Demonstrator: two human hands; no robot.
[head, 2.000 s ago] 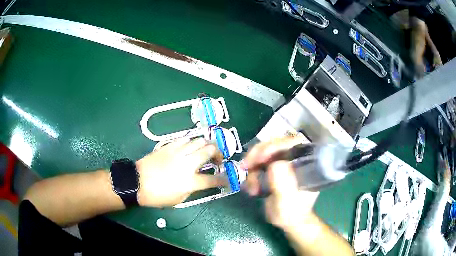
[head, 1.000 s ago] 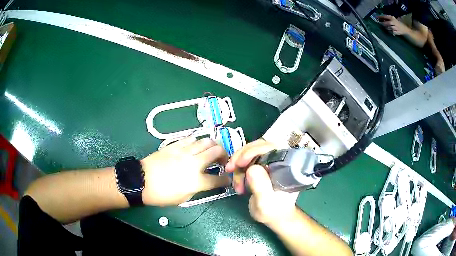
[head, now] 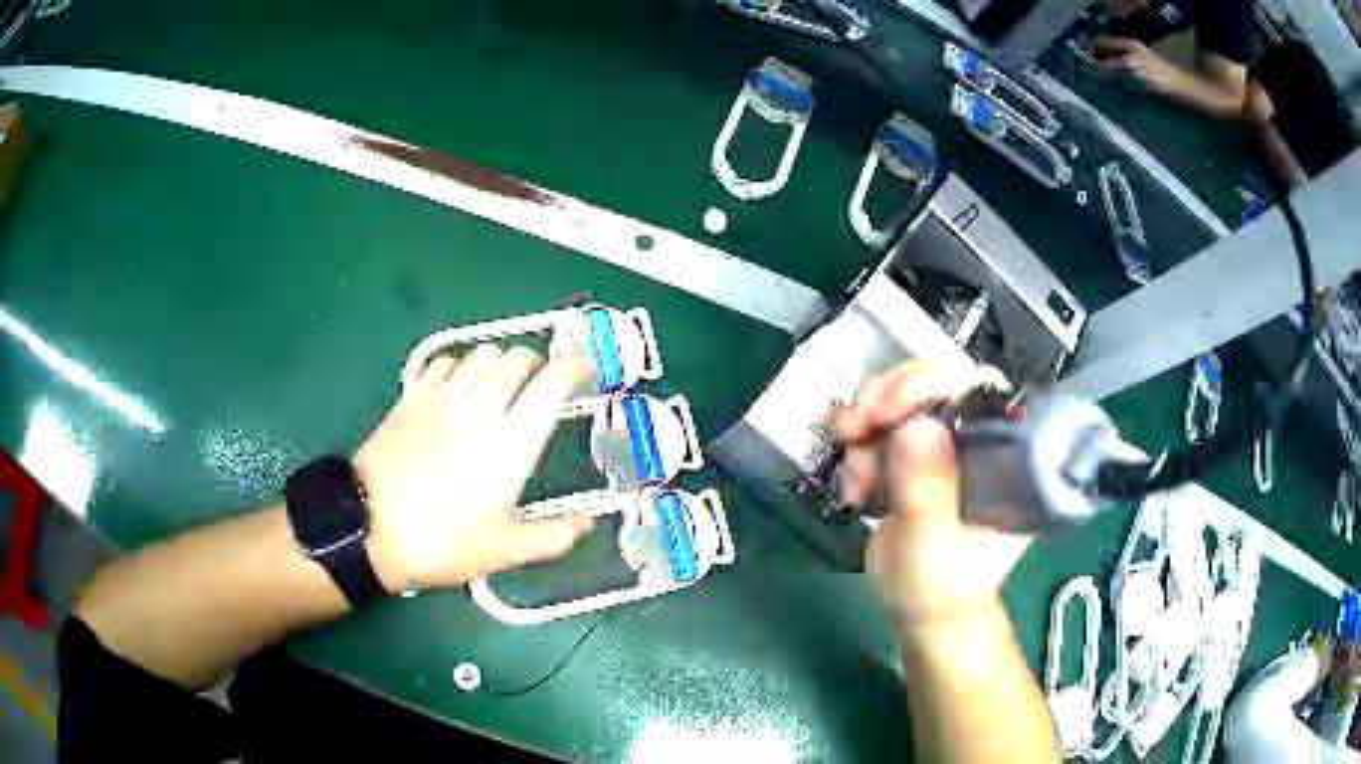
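Observation:
Three white loop-frame assemblies with blue inserts lie side by side on the green worktop. My left hand, with a dark watch on the wrist, lies spread over their loops, its fingers apart. The heads with the blue bands show to the right of it. My right hand is shut on the electric screwdriver, a grey and dark cylinder with a black cable, held at the front of the screw feeder. The tool's tip is hidden or blurred; I cannot tell whether it holds a screw.
A worn white rail separates the worktop from the green conveyor, where more assemblies lie. A slanting grey-white post stands at right. A tangled pile of white frames is at lower right. A gloved hand and people's arms show at right.
My right hand and the screwdriver have moved right, from the assemblies to the feeder. My left hand has shifted left and spread, uncovering the nearest head. Units on the conveyor have moved left.

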